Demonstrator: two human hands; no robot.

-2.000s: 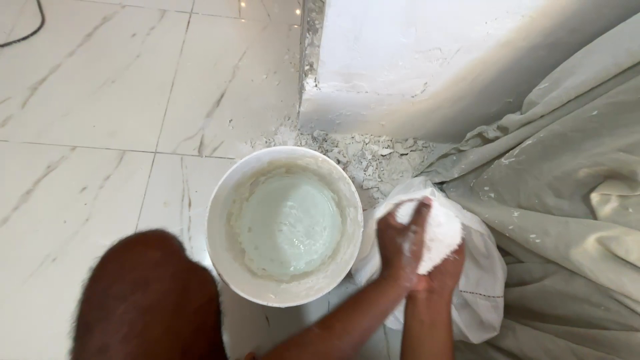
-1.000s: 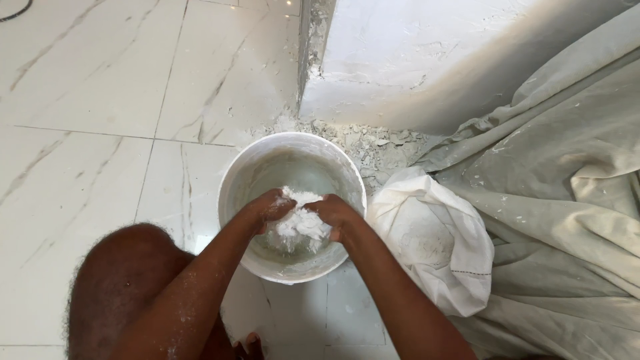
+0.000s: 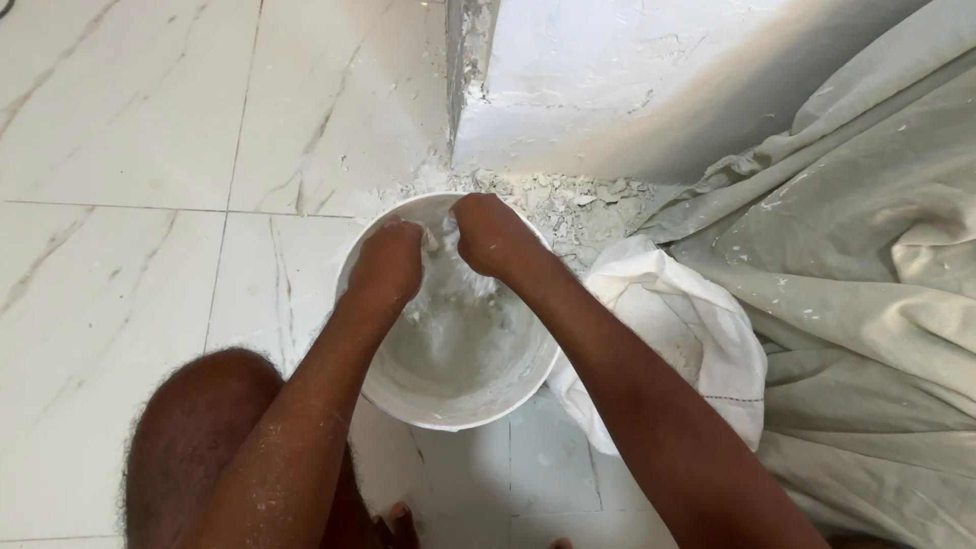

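A round white plastic bucket stands on the floor with a pale wet mix inside. Over its upper left part is my left hand, fingers curled, with some white powder at the fingertips. My right hand is curled over the upper right part of the bucket, and white powder falls from beside it into the bucket. Both sets of fingers are partly hidden by the backs of the hands. Right of the bucket, under my right forearm, sits an open white cloth sack with white powder inside.
Broken plaster flakes lie along the base of a white wall behind the bucket. A grey-green cloth, spotted with white, drapes in folds at the right. Marble-patterned floor tiles spread to the left, beside my bent knee.
Two seconds ago both hands were at the sack, cupping white powder. They moved left to the bucket, and now they have drawn apart and toward its far rim, with powder falling.
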